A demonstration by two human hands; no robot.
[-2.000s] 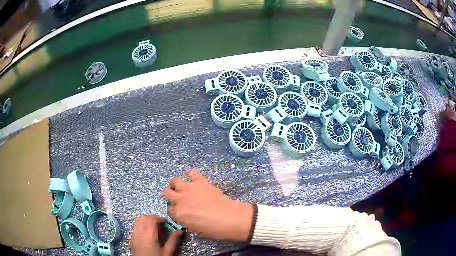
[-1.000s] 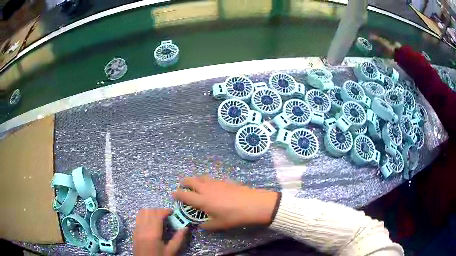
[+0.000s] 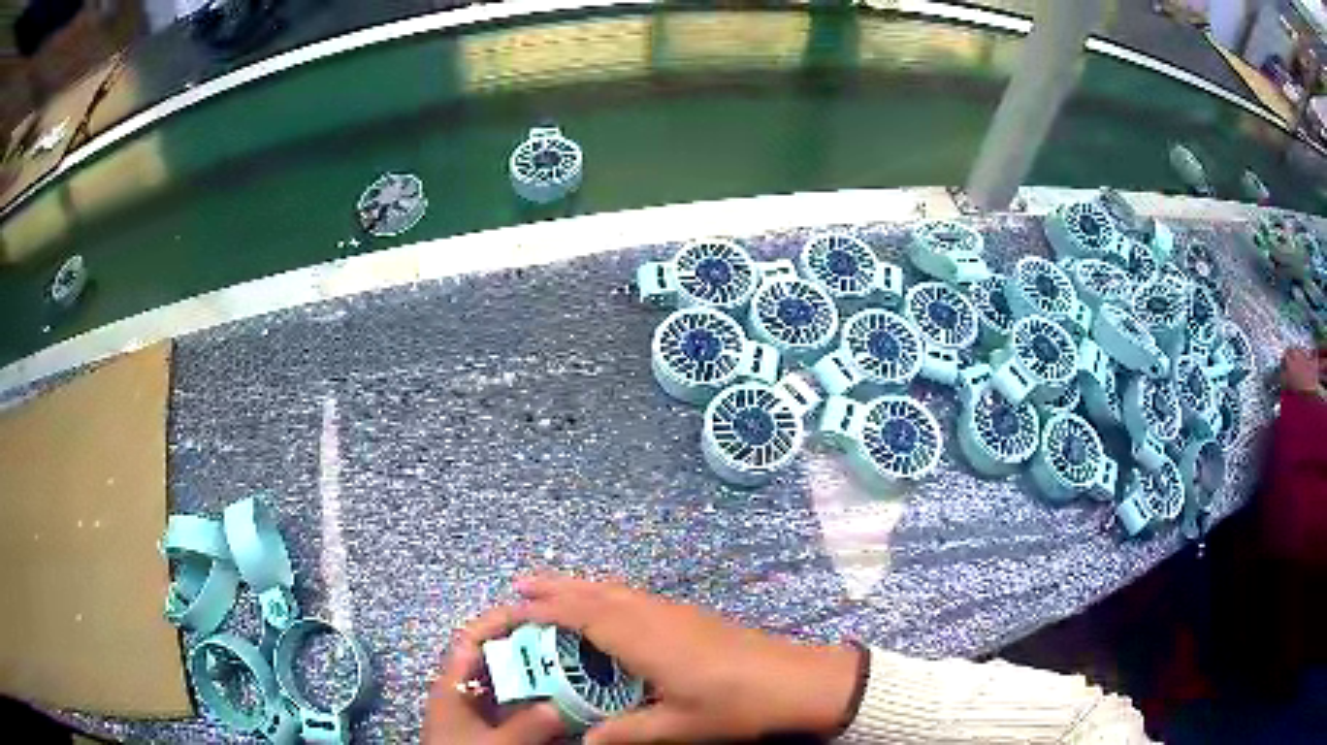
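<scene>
A pale teal fan head [image 3: 592, 681] with radial spokes is held between my two hands at the bottom centre, its block-like neck towards the left. My left hand [image 3: 488, 713], partly cut off by the lower edge, grips the neck side. My right hand [image 3: 713, 662] lies over the spoked ring from the right. Several empty teal ring housings [image 3: 320, 667] lie at the lower left beside the cardboard. A large pile of fan heads [image 3: 879, 345] lies at the right on the shiny grey cover.
A cardboard sheet [image 3: 88, 524] lies at left. The green conveyor belt [image 3: 699, 138] carries a fan head [image 3: 546, 165] and a grille unit [image 3: 392, 204]. A grey post [image 3: 1026, 109] stands at the belt edge. Another person's hand [image 3: 1300, 370] and dark red sleeve show at right.
The fan head has been lifted and turned between my hands and is more visible. Items on the belt have shifted right. The other person's arm has withdrawn from over the belt.
</scene>
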